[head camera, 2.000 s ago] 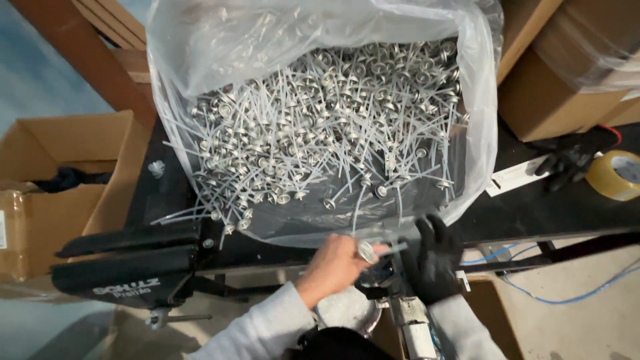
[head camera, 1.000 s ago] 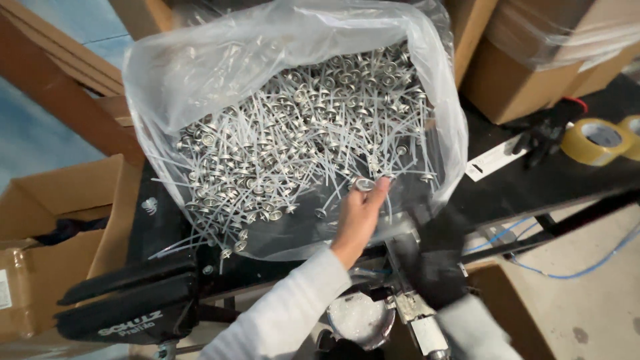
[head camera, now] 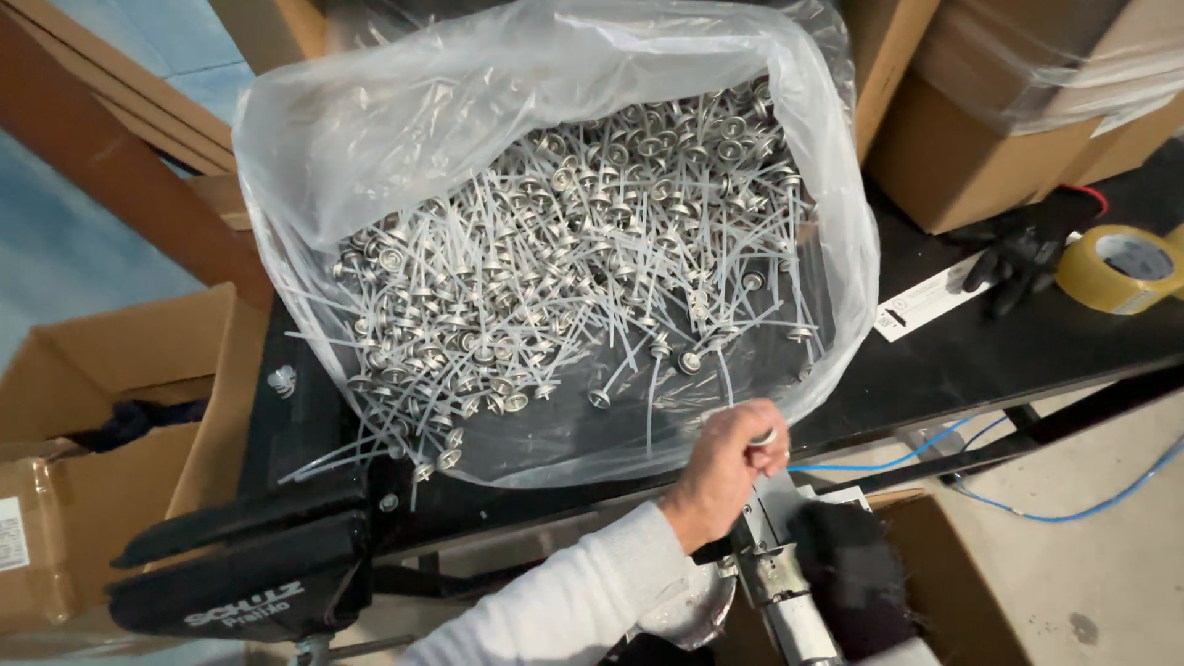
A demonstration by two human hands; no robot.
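A heap of metal aerosol valve cups with pale plastic dip tubes (head camera: 555, 250) lies in a clear plastic bag (head camera: 370, 148) spread open on the black table. My bare left hand (head camera: 731, 467) is closed on one valve cup (head camera: 762, 438), at the bag's near edge and above a metal fixture (head camera: 777, 573). My right hand (head camera: 846, 564), in a black glove and blurred, is right beside the fixture; its fingers cannot be made out.
A black Schulz machine part (head camera: 250, 573) stands at the near left, by an open cardboard box (head camera: 199, 462). Rolls of yellow tape (head camera: 1124, 264), a black glove (head camera: 1017, 264), a printed card (head camera: 934, 296) and wrapped boxes (head camera: 980, 148) are at the right. Blue hoses (head camera: 1091, 509) run below the table.
My left hand, over the near part of the bag a second ago, has moved back toward me to the metal fixture. The gloved right hand has moved lower beside the fixture.
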